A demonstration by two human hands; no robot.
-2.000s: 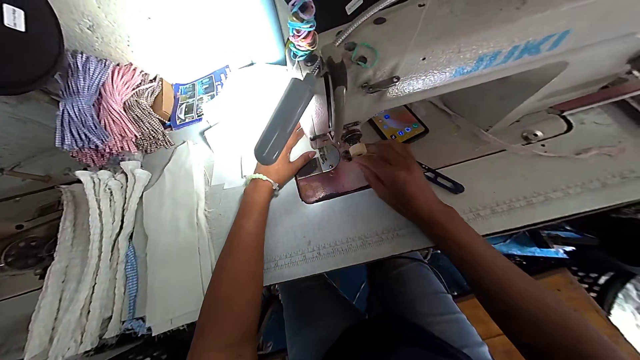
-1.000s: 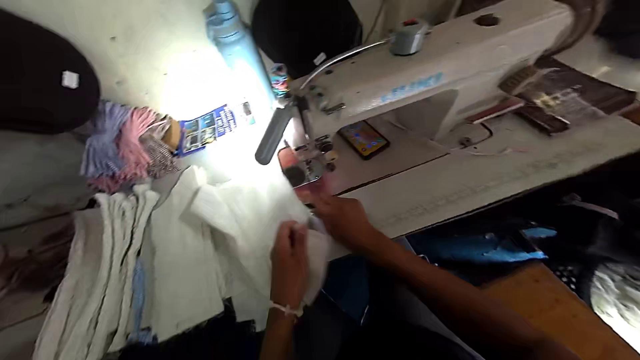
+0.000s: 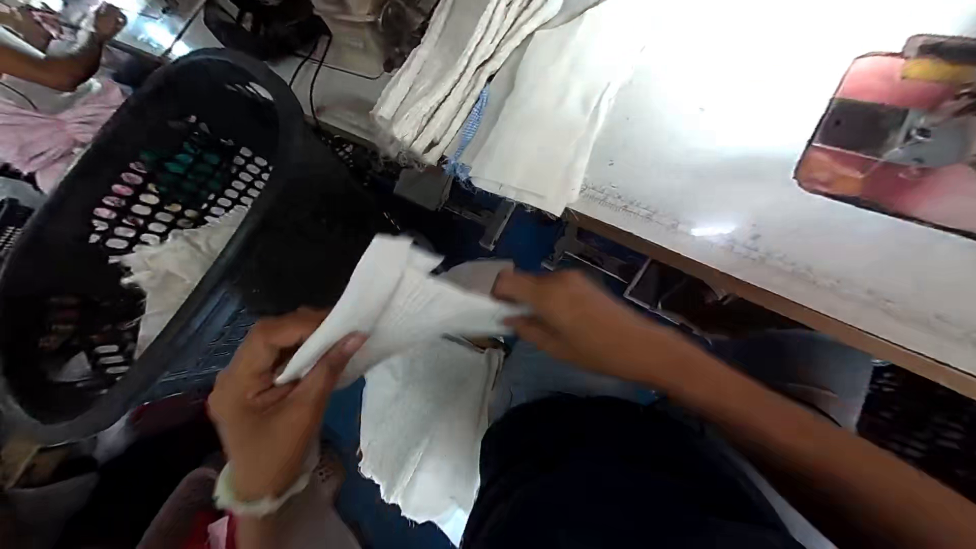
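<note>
A piece of white fabric [image 3: 404, 313] is stretched between my two hands, folded over at its upper end, with a long part hanging below toward my lap. My left hand [image 3: 278, 389], with a pale band at the wrist, pinches its left edge between thumb and fingers. The right end of the cloth is held in the fingers of my right hand [image 3: 572, 320], which is slightly blurred. Both hands are in front of the table edge, above my lap. At the upper right, the sewing machine's shiny bed plate [image 3: 854, 145] lies in the white table [image 3: 686, 152].
A black plastic basket [image 3: 278, 122] holding white cloth stands at the left. Stacked white fabric strips [image 3: 473, 69] and a flat white fabric panel [image 3: 549, 114] lie at the table's left end, overhanging its edge. A co-worker's arm [image 3: 53, 69] and pink fabric [image 3: 61, 126] are at the upper left.
Both hands have left the sewing machine and now hold white fabric off the table, above my lap. The view has swung left and down, bringing the basket into sight.
</note>
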